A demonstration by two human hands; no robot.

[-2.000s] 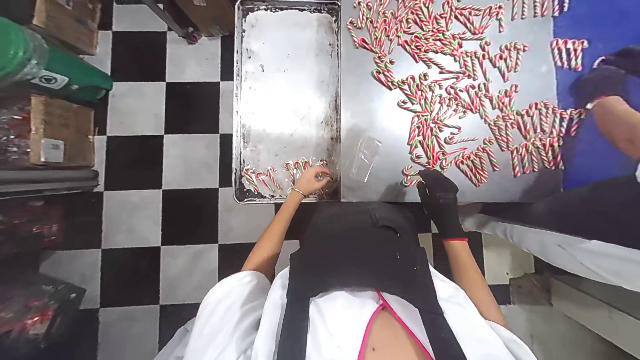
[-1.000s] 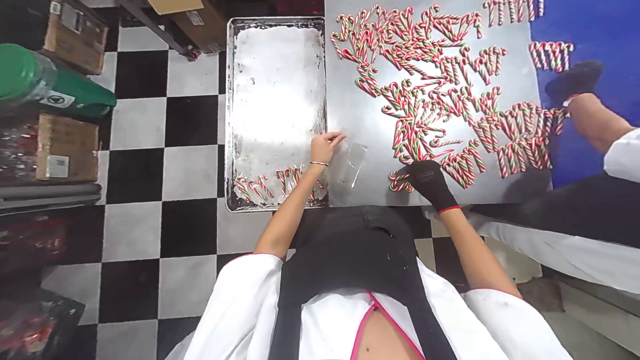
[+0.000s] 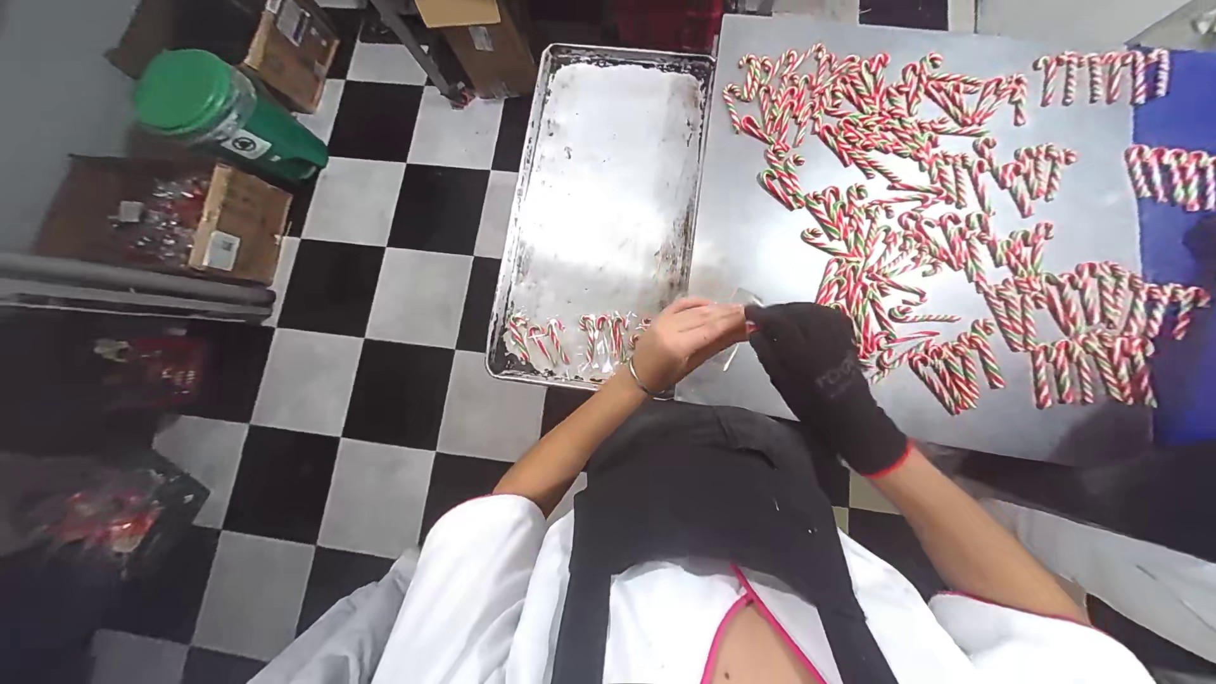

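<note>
My bare left hand (image 3: pixel 686 340) and my black-gloved right hand (image 3: pixel 815 370) meet over the near edge of the metal table (image 3: pixel 760 237). A bit of red and white, apparently a candy cane, shows between their fingertips; which hand grips it I cannot tell. Beneath them lies a clear plastic bag (image 3: pixel 730 356), mostly hidden. Just left is a worn metal baking tray (image 3: pixel 608 190), with several wrapped candy canes (image 3: pixel 589 342) along its near end. Many red, white and green candy canes (image 3: pixel 874 294) lie in heaps and rows right of my hands.
A blue surface (image 3: pixel 1173 109) adjoins the table at the right and bears more candy canes. Cardboard boxes (image 3: pixel 242 223) and a green cylindrical container (image 3: pixel 233 119) stand at the left. A dark box or shelf holding red packages is lower left, above the checkered floor (image 3: pixel 380 394).
My right hand has moved left from the candy cane heap to my left hand. Earlier my left hand went from the tray's wrapped canes to the bag. The other person's arm has left the view.
</note>
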